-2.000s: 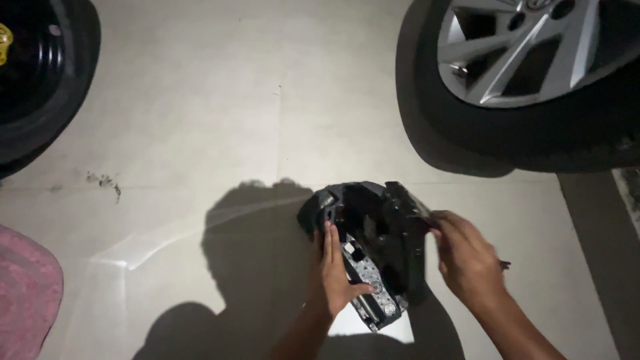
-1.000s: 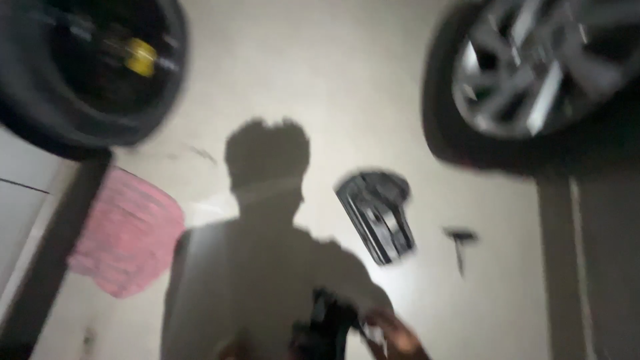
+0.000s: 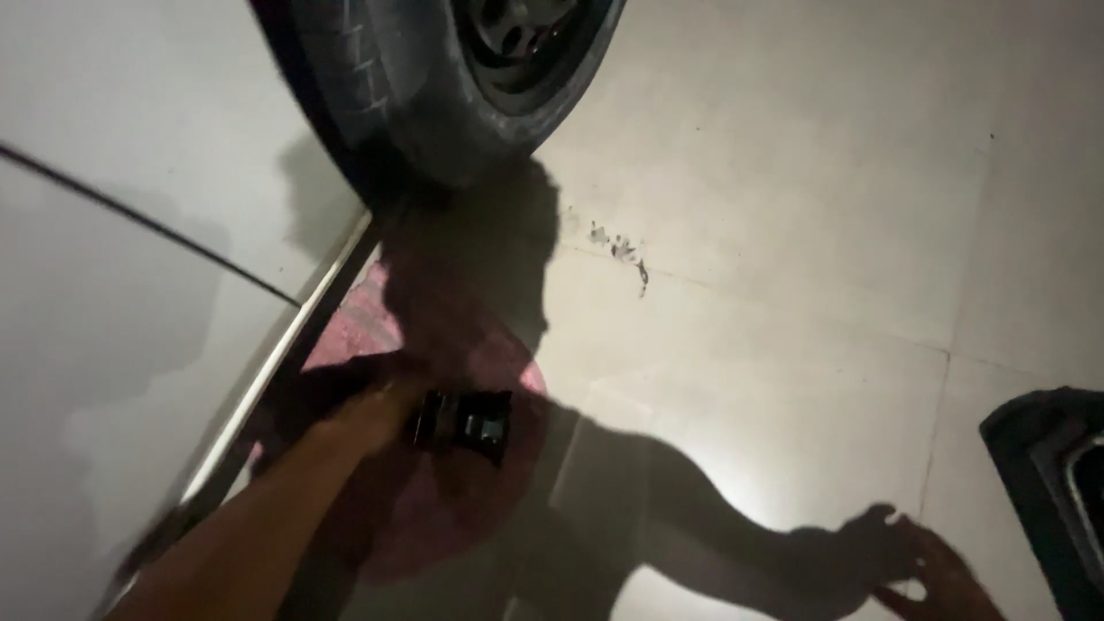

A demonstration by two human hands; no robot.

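Note:
My left hand (image 3: pixel 392 410) reaches in from the lower left, its fingers dark and blurred at the left end of a small black plastic part (image 3: pixel 470 427) with a glossy face. That part is above or on the pink mat (image 3: pixel 504 509); whether it touches the mat cannot be told. My right hand (image 3: pixel 940 569) is at the lower right over the tiled floor, thumb and fingers apart, with nothing visible between them. Farther right, a black plastic housing (image 3: pixel 1026 483) lies on the floor, cut off by the frame edge.
A tire on a dark wheel (image 3: pixel 414 95) stands at the upper left beside a pale wall (image 3: pixel 112 345). A dark baseboard with a light edge (image 3: pixel 250 405) runs along the wall. Dark scuff marks (image 3: pixel 623 250) show on the floor tile.
The view has swung left. Both hands were at the black housing two seconds ago; it now lies apart from them. My left hand is now over the pink mat with the small black part.

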